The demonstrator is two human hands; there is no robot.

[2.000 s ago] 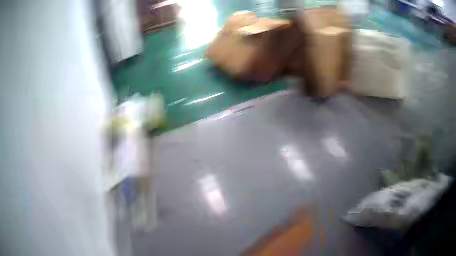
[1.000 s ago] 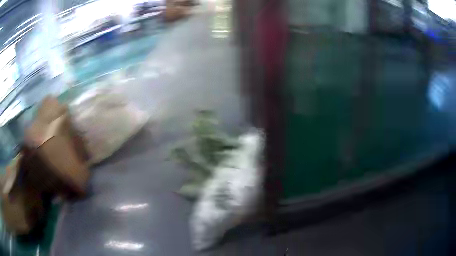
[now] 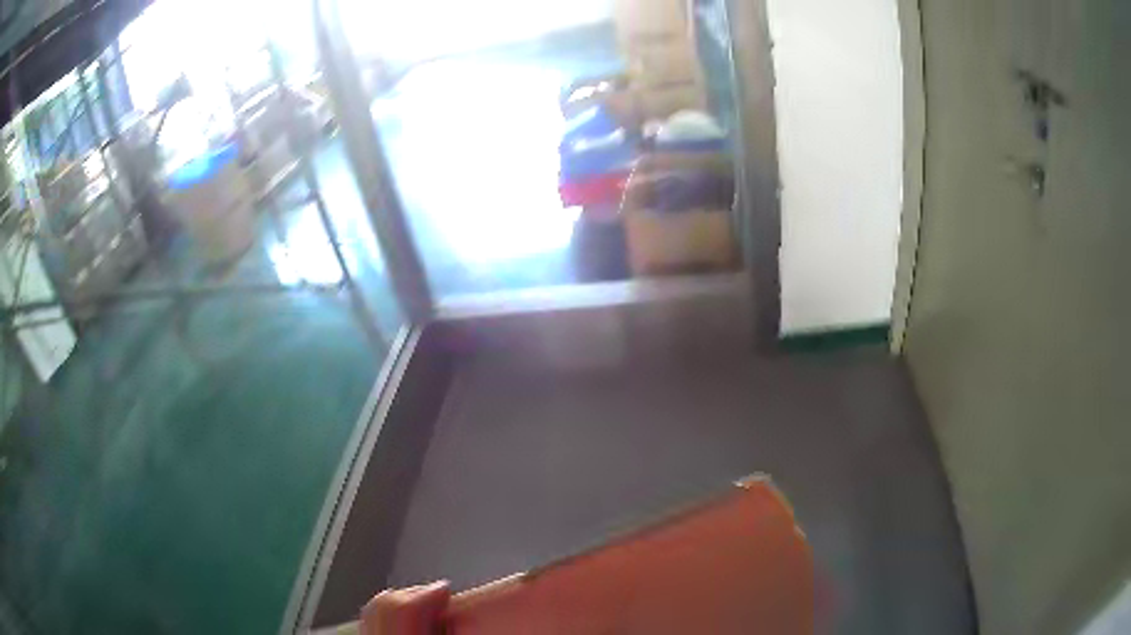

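Observation:
A flat orange-brown sheet, which looks like cardboard, rises from the bottom edge of the view in front of me. My left hand is at its left end, cut off by the bottom edge. Its fingers close over the sheet's upper edge. The lower part of the sheet is out of the picture. My right hand is not in view.
Grey floor lies ahead. A glass partition with a metal frame runs along the left, with green floor behind it. Cartons and blue and red items stand behind the glass ahead. A pale door with a handle is at right.
The view has swung away from the aisle, the open cartons and the white sack to a glass partition and a door. The sheet and my left hand now show at the bottom.

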